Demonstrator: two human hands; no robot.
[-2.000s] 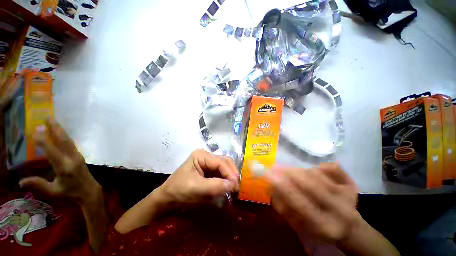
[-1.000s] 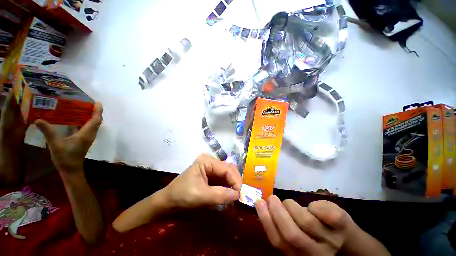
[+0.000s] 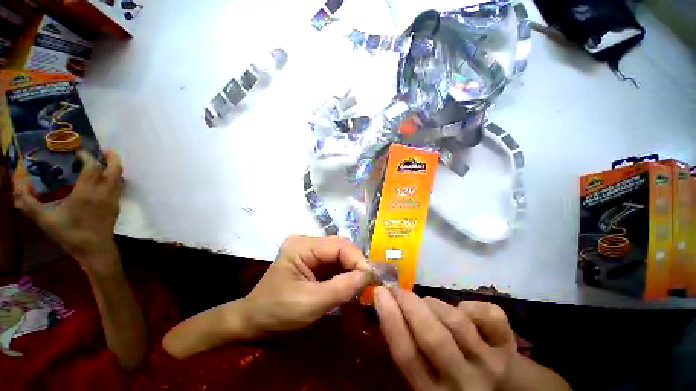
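An orange-yellow retail box (image 3: pixel 406 200) with a black logo and "12V" lies in front of me, narrow side up, its near end at the table edge. My left hand (image 3: pixel 313 279) pinches a short silvery sticker strip (image 3: pixel 385 273) between thumb and fingertip, over the lower left of the box. My right hand (image 3: pixel 443 332) is at the strip's other side, fingertips touching or very near it; whether it grips a sticker is hidden. A small pale patch shows on the box just above the strip.
A shiny heap of tangled label strips (image 3: pixel 450 72) lies behind the box. A loose strip (image 3: pixel 243 85) lies left of it. Upright boxes (image 3: pixel 620 229) stand at right. A black bag (image 3: pixel 591 27) lies at the back right. Another person's hand (image 3: pixel 80 202) holds a box (image 3: pixel 53 134) at left.
My right hand has shifted slightly left beside the strip, which now looks darker than a second ago. The neighbour's box has turned to show its black front.
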